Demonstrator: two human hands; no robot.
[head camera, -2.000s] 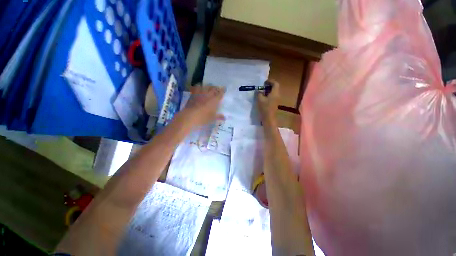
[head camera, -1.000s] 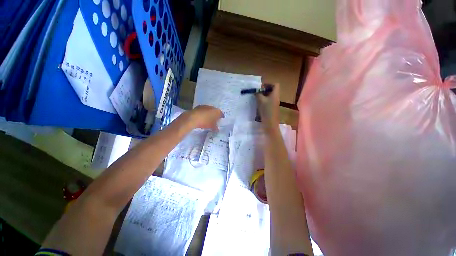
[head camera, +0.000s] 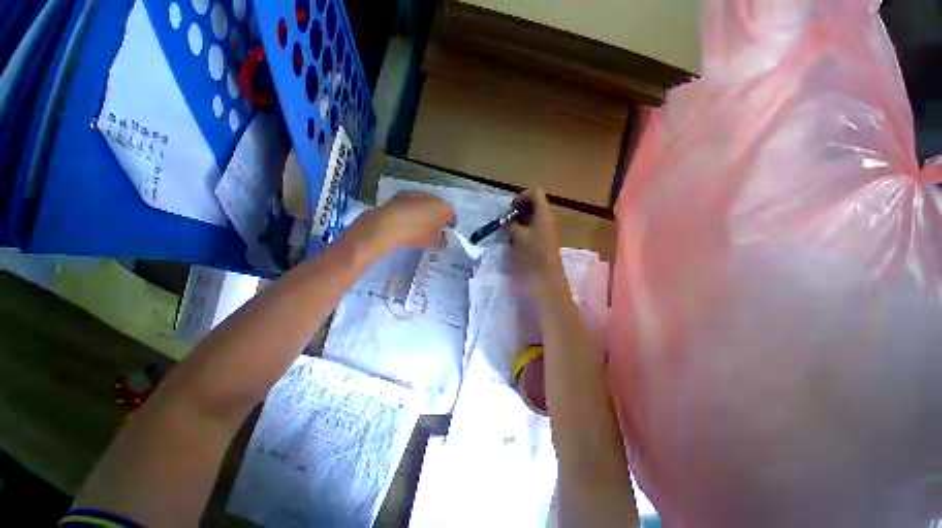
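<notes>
My right hand (head camera: 532, 235) holds a black pen (head camera: 500, 224) with small white lettering, over a white sheet (head camera: 434, 190) at the far side of the papers. My left hand (head camera: 411, 221) is on the near left part of that sheet, fingers bent at its near edge, where a bit of paper is lifted between the hands. Whether the fingers pinch the paper is not clear. Handwritten slips (head camera: 413, 335) lie nearer, with a thin pale loop (head camera: 406, 299) on them. A yellow-edged tape roll (head camera: 530, 377) lies beside my right forearm.
A blue basket (head camera: 310, 83) with blue folders (head camera: 72, 134) stands at left. A large pink plastic bag (head camera: 764, 309) fills the right. Brown cardboard (head camera: 516, 134) lies behind the papers. A red object (head camera: 132, 389) is at lower left. Another handwritten sheet (head camera: 320, 443) lies near the front.
The far sheet has come nearer, with its near edge now bent up. My left hand has moved slightly left and up. My right hand has moved slightly left, and its pen now slants down-left.
</notes>
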